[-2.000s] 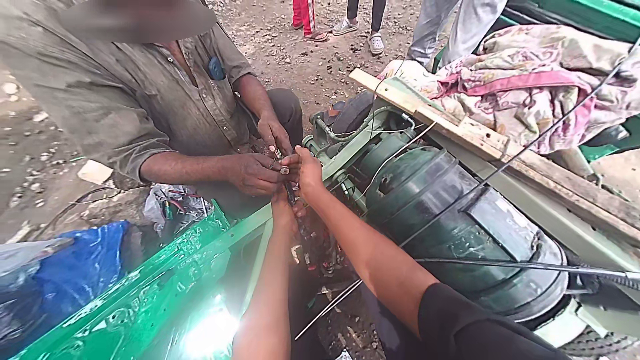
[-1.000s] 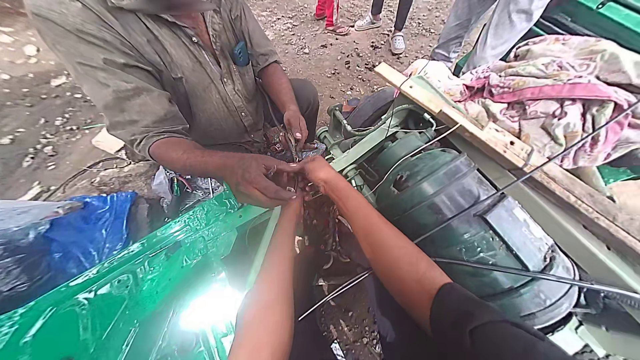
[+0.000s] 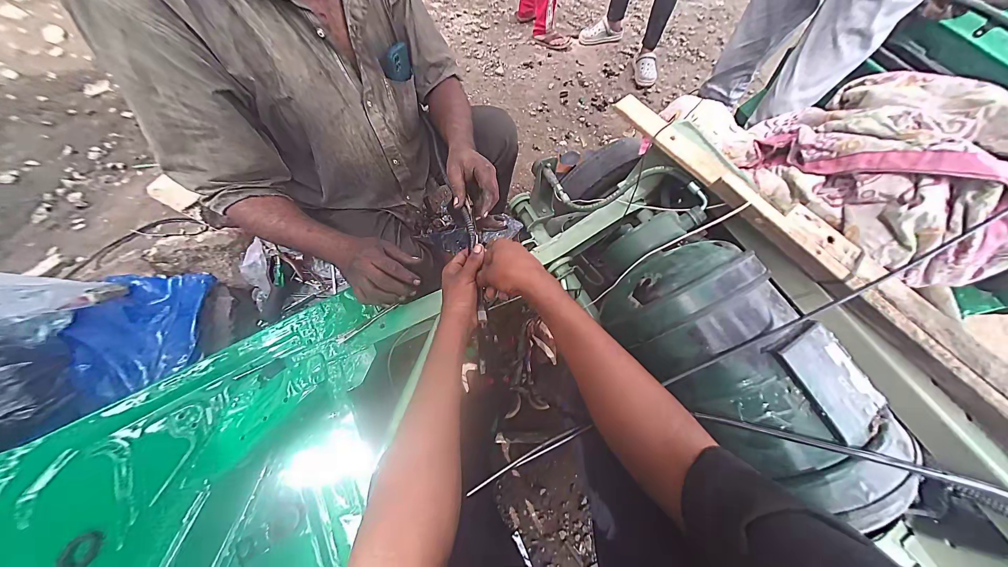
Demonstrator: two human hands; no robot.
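Observation:
My left hand [image 3: 462,279] and my right hand [image 3: 508,269] are side by side at the centre, both closed around a thin dark cable [image 3: 471,224]. The cable runs up from my fingers to a co-worker's hand [image 3: 472,179], whose fingertips touch it. Below my left hand a light connector-like end [image 3: 482,315] hangs down. The co-worker's other hand [image 3: 379,270] is at the left, fingers spread, over the edge of a glossy green panel [image 3: 236,417]. Loose wires [image 3: 524,378] hang beneath my hands.
A dark green ribbed plastic housing [image 3: 709,339] lies at right in a pale green metal frame [image 3: 606,220]. Beyond it are a wooden plank [image 3: 756,197] and a floral cloth [image 3: 890,173]. Black cables [image 3: 827,449] cross at right. Blue plastic [image 3: 142,331] lies left. Other people stand behind.
The co-worker's hand at the left has drawn back from my hands and has its fingers spread. My two hands remain together at the centre.

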